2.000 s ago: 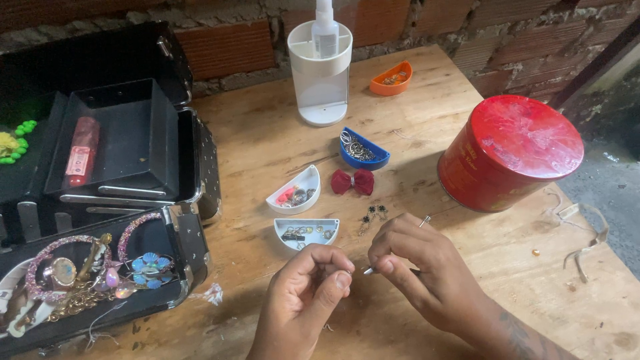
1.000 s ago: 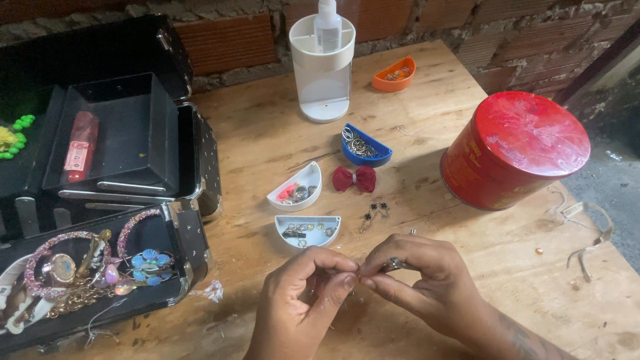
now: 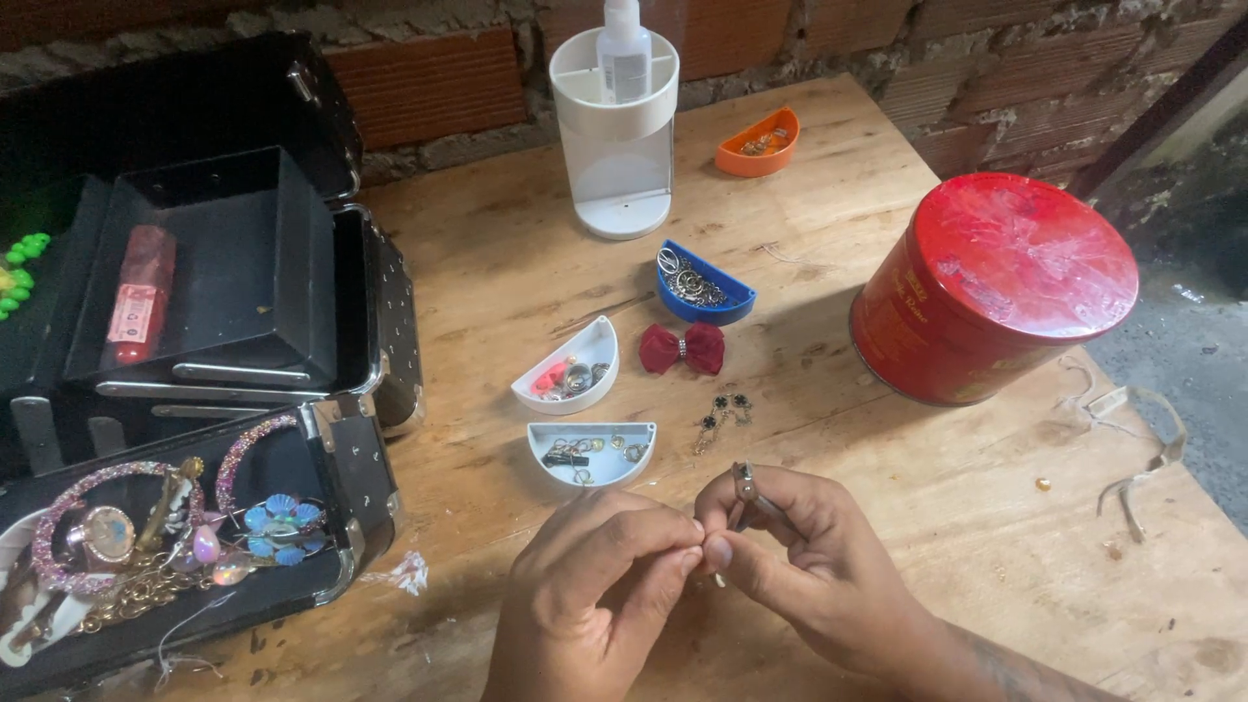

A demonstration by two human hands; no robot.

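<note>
My left hand (image 3: 609,585) pinches something too small to make out, its fingertips touching those of my right hand (image 3: 804,561). A small metal tool or jewelry piece (image 3: 745,487) is held in my right hand, partly hidden by the fingers. Just beyond the hands lies a chain with dark flower charms (image 3: 721,414). A dark red bow (image 3: 682,349) with a sparkling centre lies behind it. To the left are two white half-round trays (image 3: 593,473) with small jewelry pieces; a blue half-round tray (image 3: 717,310) holds metal rings and chain.
An open black jewelry case (image 3: 375,468) with bracelets, a watch and a red tube (image 3: 146,292) fills the left. Behind stand a white holder (image 3: 624,200) with a bottle and an orange tray (image 3: 751,168). A red round tin (image 3: 936,322) and a pale strap (image 3: 1160,453) are at right.
My fingertips have come together from slightly apart. The metal piece in my right hand has tilted from pointing out past the fingers to lying nearer upright.
</note>
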